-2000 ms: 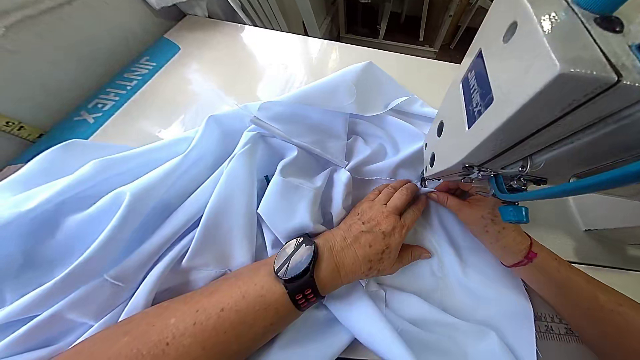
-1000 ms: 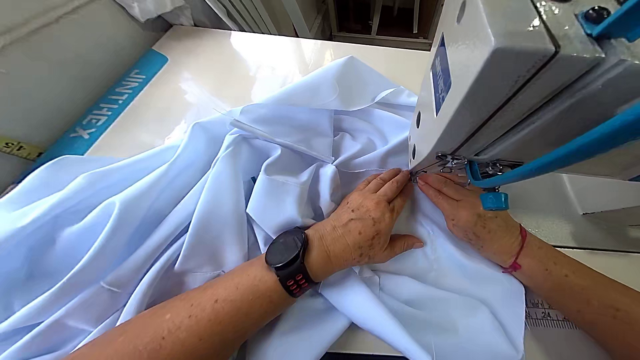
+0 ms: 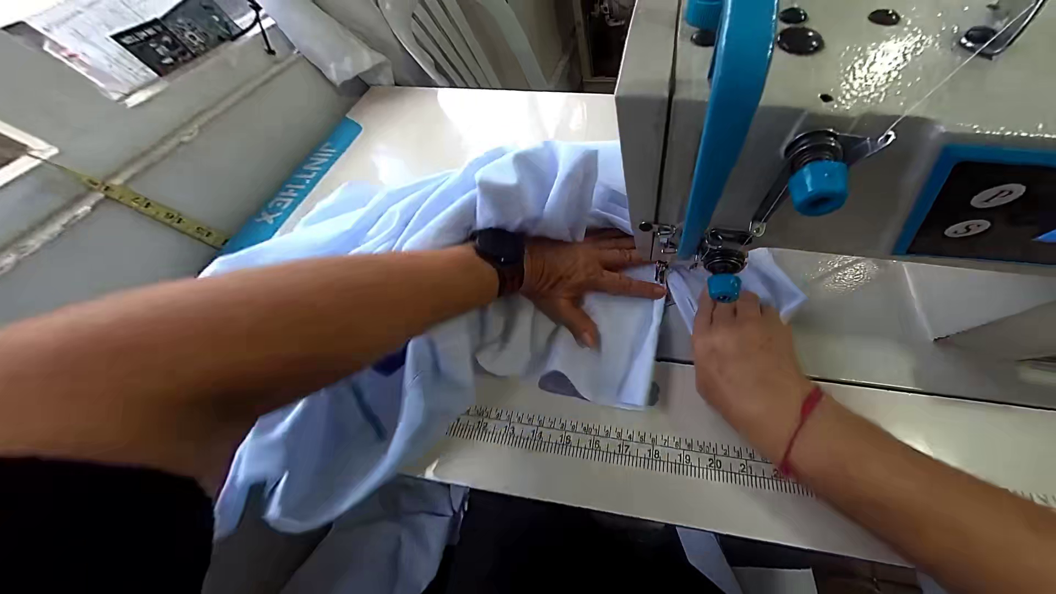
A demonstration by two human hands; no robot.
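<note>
Light blue fabric point(image 3: 429, 206) lies bunched over the table of a sewing machine point(image 3: 825, 99). My left hand point(image 3: 586, 280), with a black watch at the wrist, presses flat on the fabric with spread fingers, just left of the presser foot point(image 3: 661, 272). A folded fabric edge runs beside the foot. To the right of the foot, my right hand point(image 3: 742, 346) has its fingertips on a smaller gathered part of the fabric point(image 3: 771, 285), behind a blue tension knob point(image 3: 724, 288). Its fingertips are partly hidden, so its grip is unclear.
A printed ruler scale point(image 3: 610, 450) runs along the table's front edge. The blue branded strip point(image 3: 301, 181) marks the left edge, beside a yellow measuring tape point(image 3: 157, 210). A white plastic chair point(image 3: 462, 41) stands behind the table. Fabric hangs over the front edge.
The fabric has been pulled together and partly lifted off the table's front, uncovering more of the ruler scale. My hands have moved apart, one on each side of the presser foot. The view has shifted right.
</note>
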